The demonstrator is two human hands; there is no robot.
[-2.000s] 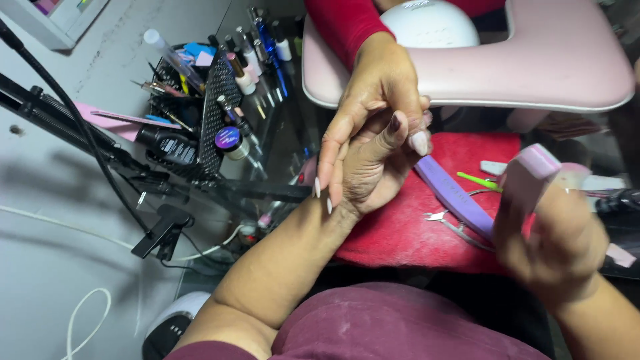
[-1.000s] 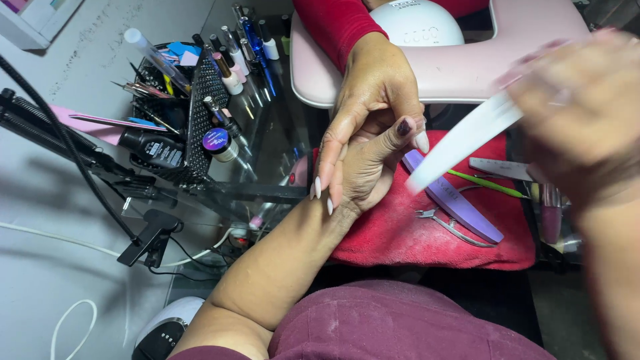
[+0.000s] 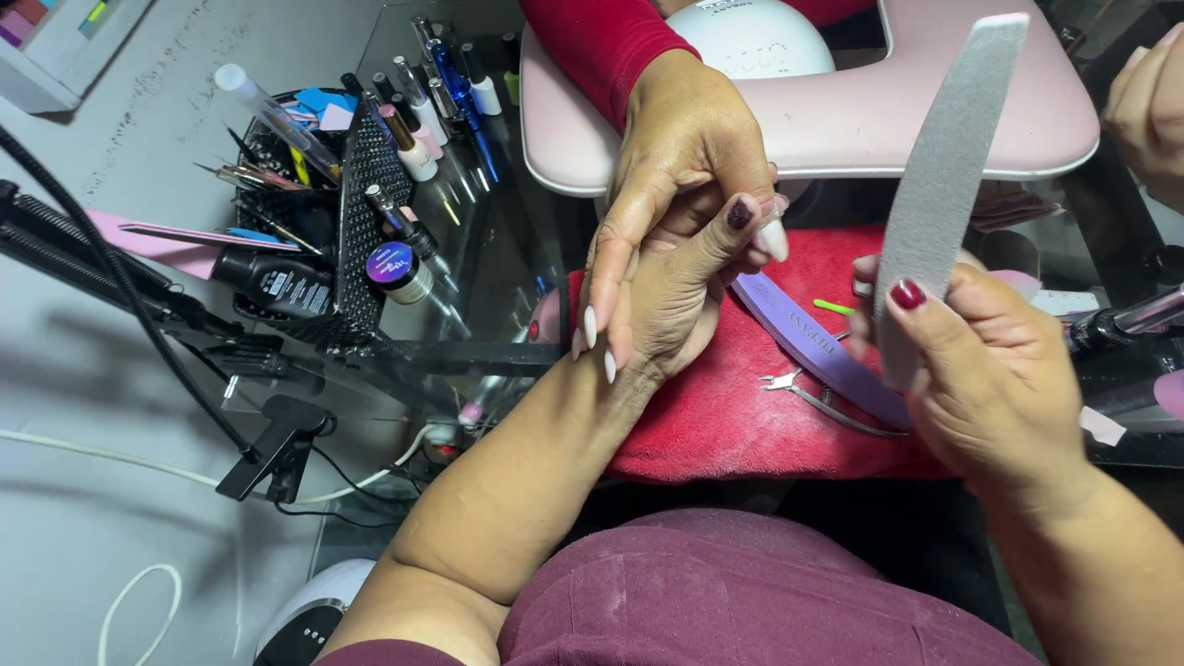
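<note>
My left hand (image 3: 689, 296) holds another person's hand (image 3: 689, 139), whose long pale nails rest over my wrist; my thumb lies near that hand's thumb. In my right hand (image 3: 990, 361) a grey nail file (image 3: 953, 157) stands up, gripped near its lower end between thumb and fingers. Below them a red towel (image 3: 703, 425) carries a purple nail file (image 3: 814, 347), partly behind my right fingers, and metal cuticle nippers (image 3: 786, 380). A bright green tool (image 3: 832, 306) shows in part on the towel.
A pink padded armrest (image 3: 925, 129) and a white nail lamp (image 3: 754, 42) are at the back. Nail polish bottles (image 3: 412, 153), a black mesh organizer (image 3: 361, 213) and a round jar (image 3: 398, 273) stand at left. A black clamp (image 3: 277, 444) and cables hang beside the wall. Another person's fingers (image 3: 1152, 111) are at far right.
My right hand has come down from the upper right, where it was blurred with a file. In the oldest frame it held a pink-and-purple block. My left hand keeps its hold.
</note>
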